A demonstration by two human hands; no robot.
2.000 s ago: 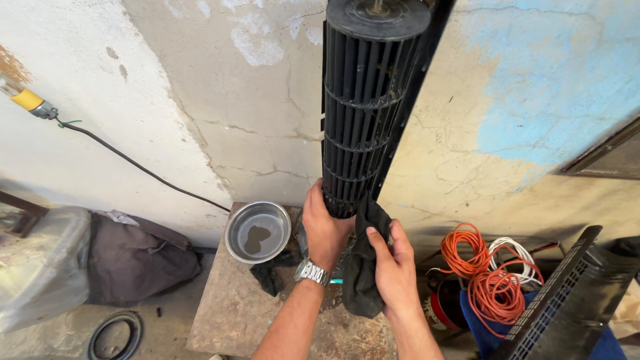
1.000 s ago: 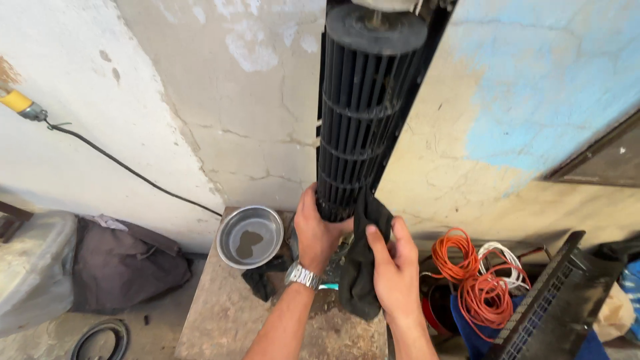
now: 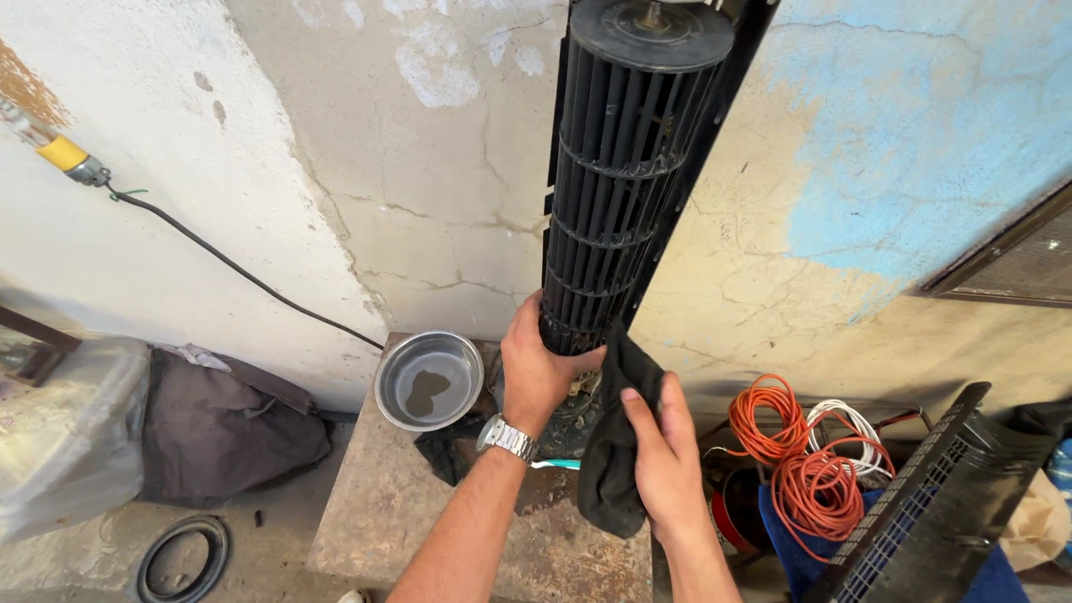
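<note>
A tall black cylindrical blower wheel of a tower fan (image 3: 615,193) stands upright against its dark housing strip. My left hand (image 3: 540,360), with a metal-band wristwatch (image 3: 507,440) at its wrist, grips the wheel's lower end from the left. My right hand (image 3: 666,448) holds a black cloth (image 3: 618,444) that hangs beside the wheel's foot and touches its lower right side. Below the wheel, the dark base is partly hidden by my hands and the cloth. A metal bowl (image 3: 430,381) with a little dirty liquid is left of my left hand. Part of a teal-and-white handle (image 3: 557,464) shows between my wrists.
The worn table (image 3: 377,519) stands against a cracked painted wall (image 3: 452,209). A dark cloth (image 3: 444,452) lies beside the bowl. On the right are coiled orange cords (image 3: 816,494) and a black grille panel (image 3: 938,494); on the left, a cable (image 3: 243,272), a dark bag (image 3: 226,427) and a black ring (image 3: 184,561).
</note>
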